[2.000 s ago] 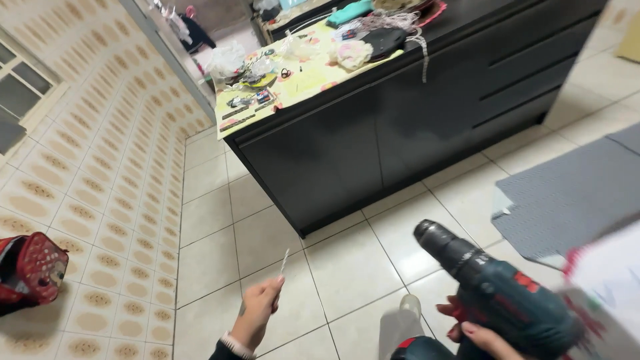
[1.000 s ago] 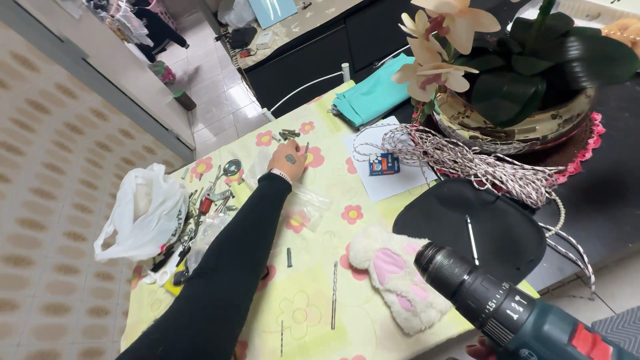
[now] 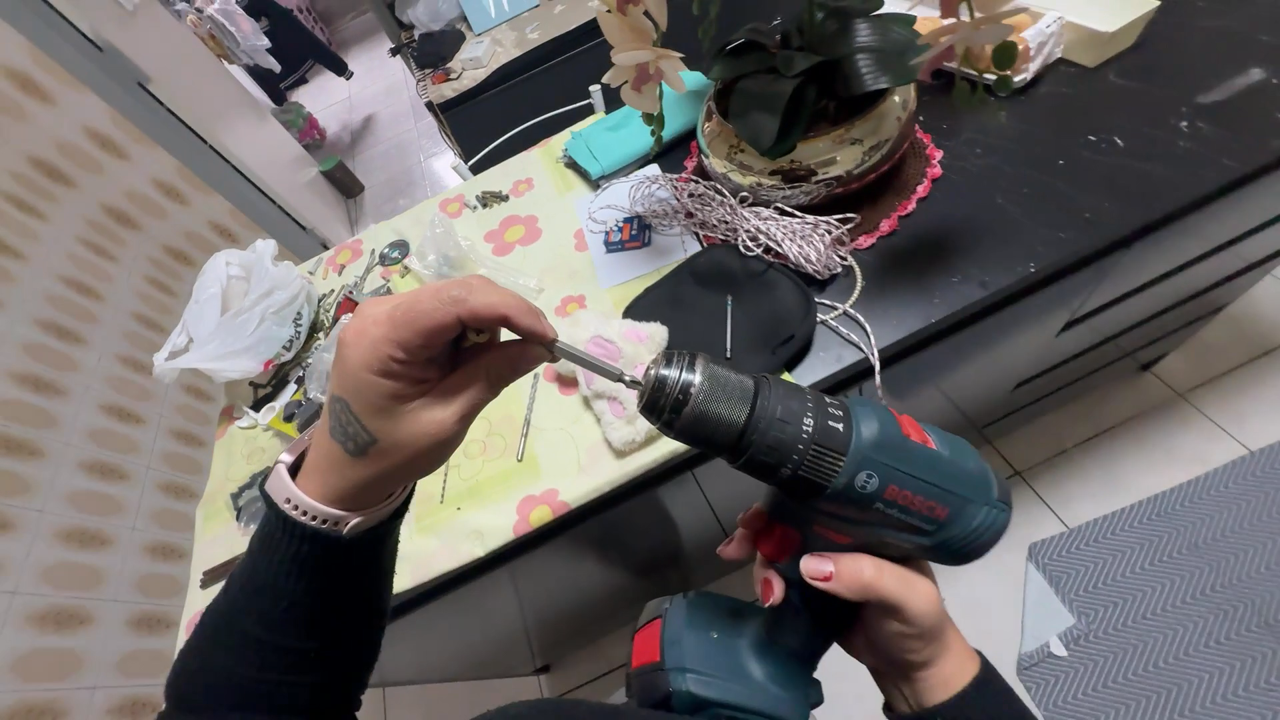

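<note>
Between thumb and forefinger, my left hand (image 3: 430, 375) pinches a steel screwdriver bit (image 3: 597, 362), its tip at the mouth of the drill chuck (image 3: 680, 395). My right hand (image 3: 870, 610) grips the handle of a Bosch cordless drill (image 3: 890, 490), which points left. A twist drill bit (image 3: 528, 418) lies on the flowered tablecloth (image 3: 430, 530), with a thinner bit (image 3: 445, 484) near it. Another slim bit (image 3: 729, 327) rests on a black cloth item (image 3: 775, 300). Behind the chuck lies a fluffy white and pink item (image 3: 625, 410).
A white plastic bag (image 3: 235, 310) and mixed small tools stand at the left. Behind are a bundle of cord (image 3: 740, 215), a teal cloth (image 3: 635, 125) and a potted orchid (image 3: 805, 150) on the black counter (image 3: 1080, 150). A grey mat (image 3: 1170, 590) lies on the tiled floor.
One second ago my left hand was at small pieces farther back on the tablecloth; now it is at the chuck with a bit. The drill has moved left in view.
</note>
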